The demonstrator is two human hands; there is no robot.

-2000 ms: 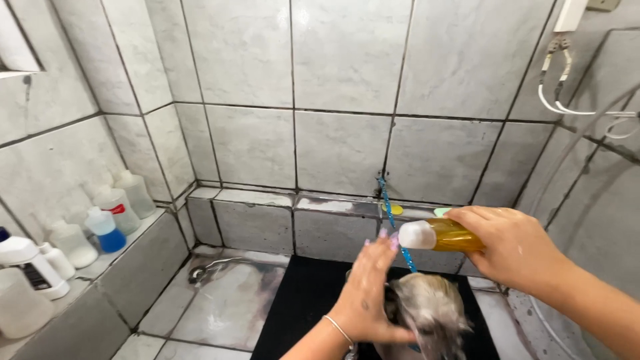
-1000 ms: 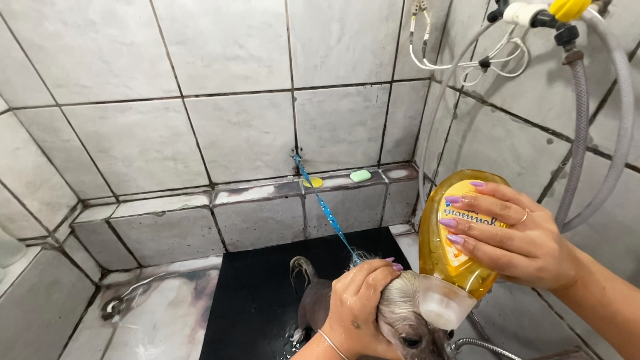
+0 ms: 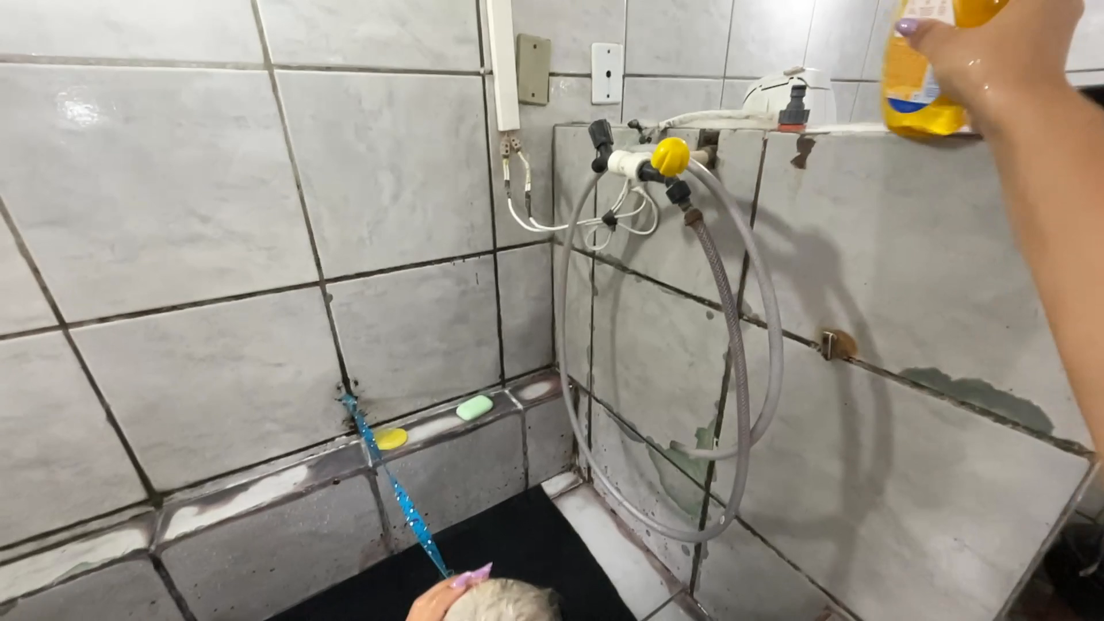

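Note:
At the upper right, my right hand [image 3: 1005, 65] grips a bottle of yellow liquid [image 3: 925, 78] over the top of the low tiled wall; the bottle's upper part is out of frame. My left hand [image 3: 442, 597], mostly cut off at the bottom edge, rests against the pale fur on a small dog's head [image 3: 504, 602]. The rest of the dog is out of view. From the back wall a blue patterned leash [image 3: 405, 509] runs down to beside my left hand. A black mat [image 3: 535, 548] lies below.
A yellow soap [image 3: 391, 438] and a green soap bar [image 3: 474, 407] lie on the tiled ledge [image 3: 259, 487]. Grey hoses [image 3: 772, 345] loop from a valve with a yellow knob [image 3: 670, 156] on the right wall. Thin white wires [image 3: 539, 226] hang near the corner.
My right hand has carried the bottle from above the dog's head up to the right wall's top. My left hand stays at the dog's head. The view has swung right.

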